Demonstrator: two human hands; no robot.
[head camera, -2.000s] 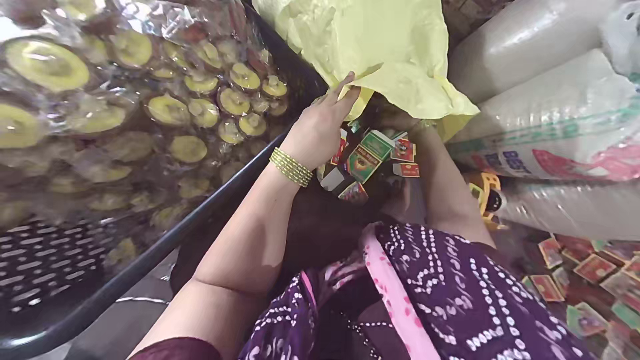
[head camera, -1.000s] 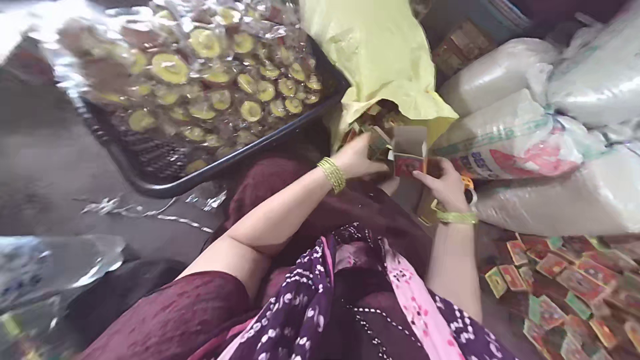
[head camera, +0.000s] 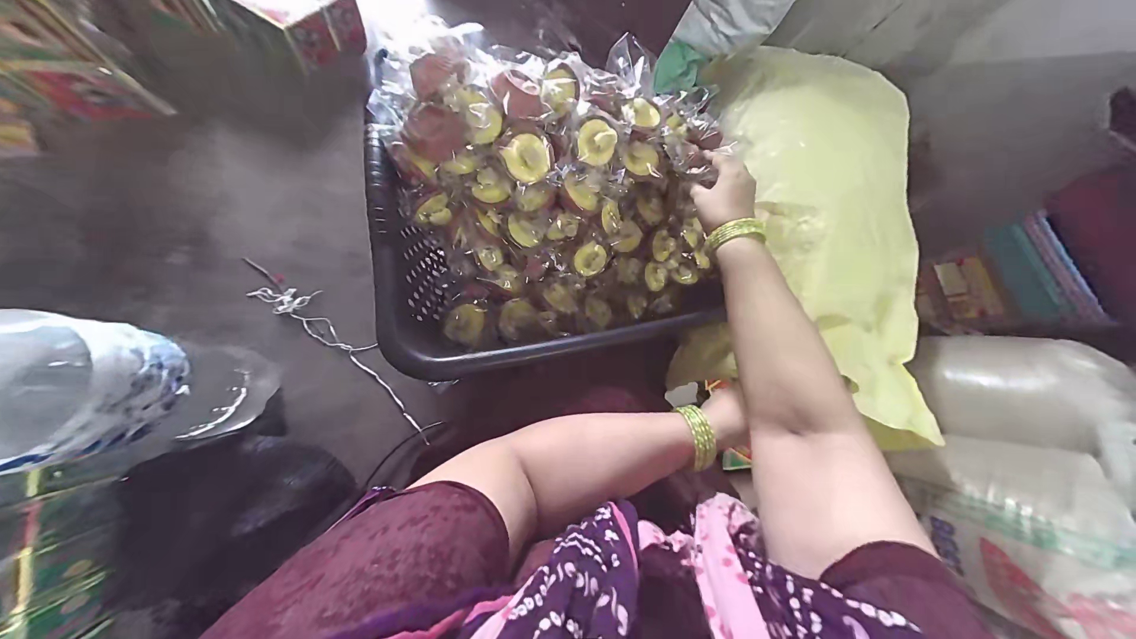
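My right hand (head camera: 726, 188) reaches over the right side of a black plastic basket (head camera: 470, 359), its fingers on the clear-wrapped items (head camera: 595, 142) heaped there, which show round yellow faces and reddish-brown bodies. Whether it grips one is not plain. Below, my left hand (head camera: 729, 417) is partly hidden behind my right forearm, so its fingers and any hold do not show. Bits of small printed boxes (head camera: 737, 459) show beside it. A yellow sack (head camera: 834, 177) lies right of the basket, partly beneath my right forearm.
White filled sacks (head camera: 1029, 390) lie at the lower right. White string (head camera: 324, 333) trails on the floor left of the basket. Further left are a clear plastic-wrapped bundle (head camera: 89, 382) and a black bag (head camera: 231, 506). Printed cartons (head camera: 311, 31) stand at the upper left.
My right hand has gone from an open small box beside the yellow sack to the wrapped items in the basket. The view has swung left.
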